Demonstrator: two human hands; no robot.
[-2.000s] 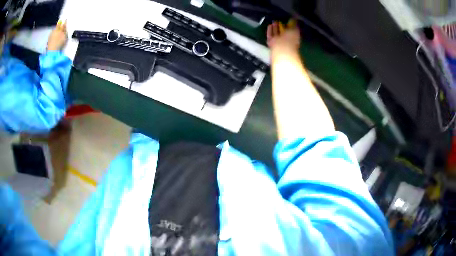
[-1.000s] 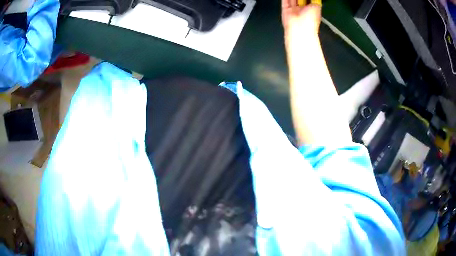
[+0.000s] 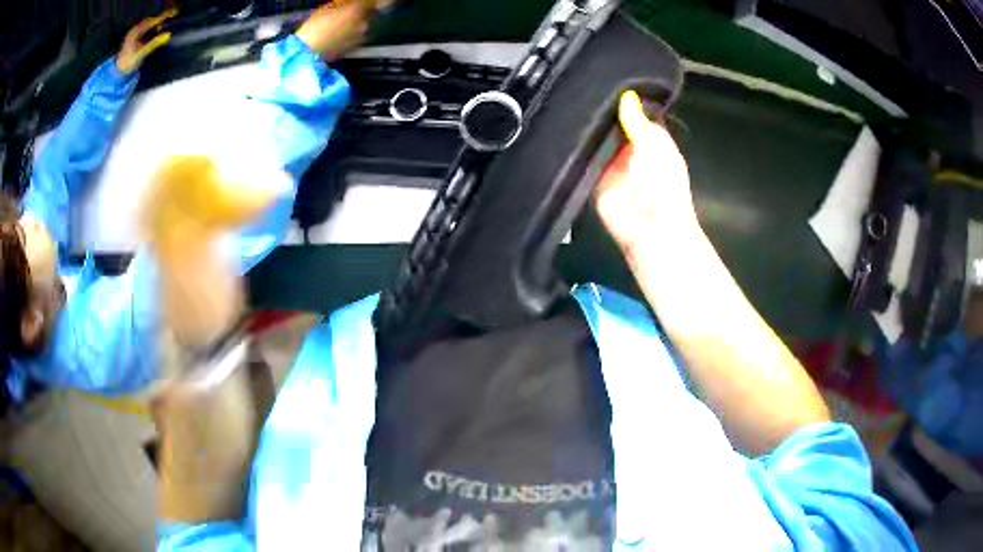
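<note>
A black control panel assembly (image 3: 517, 183) with a key strip and a silver-ringed knob (image 3: 492, 121) is held up at a slant in front of my chest. My right hand (image 3: 649, 178), with a yellow finger cot on the thumb, grips its curved edge; the other fingers are hidden behind it. My left hand (image 3: 210, 205) is raised at the left, badly blurred, apart from the panel; yellow shows at its fingers. More black panels (image 3: 377, 140) with a ringed knob lie on a white sheet (image 3: 377, 216) behind the held one.
A co-worker in a light-blue smock (image 3: 97, 313) leans in from the left, arms reaching over the bench. The dark-green bench (image 3: 744, 183) runs across the view. Another white sheet (image 3: 852, 189) and black panel parts (image 3: 875, 243) lie at the right. Dark screen-like units stand along the far side.
A panel is now up in my right hand, which was empty-looking at the far side. My left hand has come into view. The co-worker has moved closer, reaching across the bench.
</note>
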